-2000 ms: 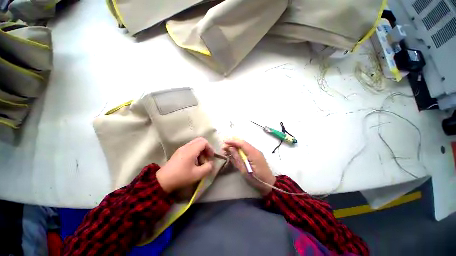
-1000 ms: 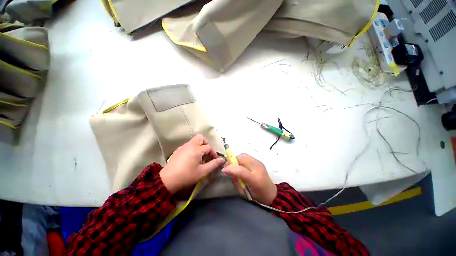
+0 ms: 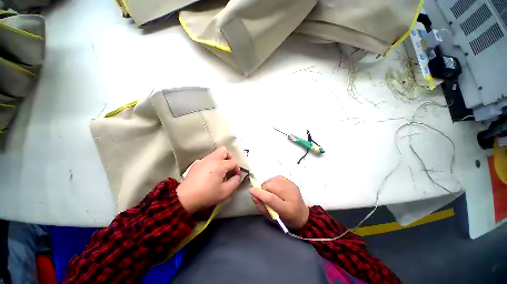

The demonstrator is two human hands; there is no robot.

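Note:
A beige sewn bag or cover panel with yellow edging and a grey patch lies on the table in front of me. My left hand pinches the panel near its right edge, at a small dark strip. My right hand holds a pale yellow pen-like thread burner, its tip at the panel edge beside my left fingertips. The exact contact of the tip is too small to tell. A thin power cord runs from its rear end to the right. A green-handled awl or seam ripper lies right of the panel.
More beige pieces lie at the back and far left. Thread scraps lie at the back right beside a power strip and a white machine. The rounded table edge is near my body.
The burner has turned in my right hand, so its tip now points up-left at the panel edge. My left hand keeps its pinch. The whole view has shifted slightly.

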